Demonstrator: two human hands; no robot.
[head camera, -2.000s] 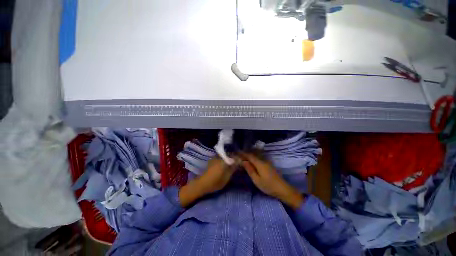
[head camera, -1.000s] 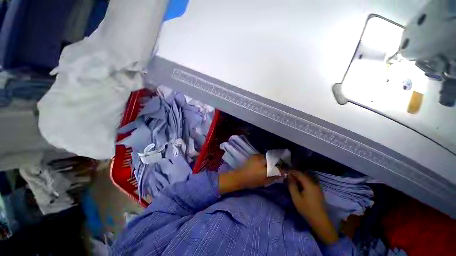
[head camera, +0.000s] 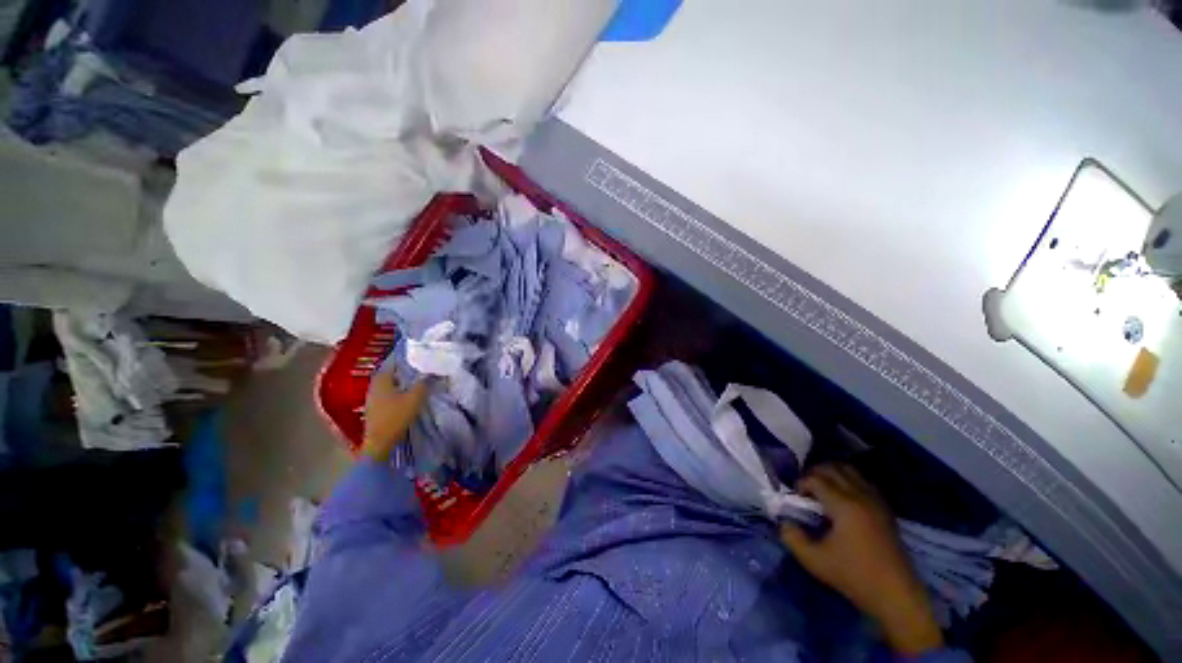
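A bundle of light-blue cut pieces lies across my lap, tied at its middle with a white cloth strip that stands up in a loop. My right hand grips the bundle at the tie. My left hand is at the left side of the red plastic basket, against the blue pieces inside; its fingertips are partly hidden, so its hold is unclear. A white tie lies on those pieces just above my left hand.
The white machine table has a grey ruler edge along its front. A white cloth drapes beside the basket. The lit needle area and a tan tab are at the right. More cloth bundles lie at the left.
The view has swung left. My left hand has let go of the lap bundle's tie and moved to the basket. My right hand has stayed at the bundle. The basket now shows whole.
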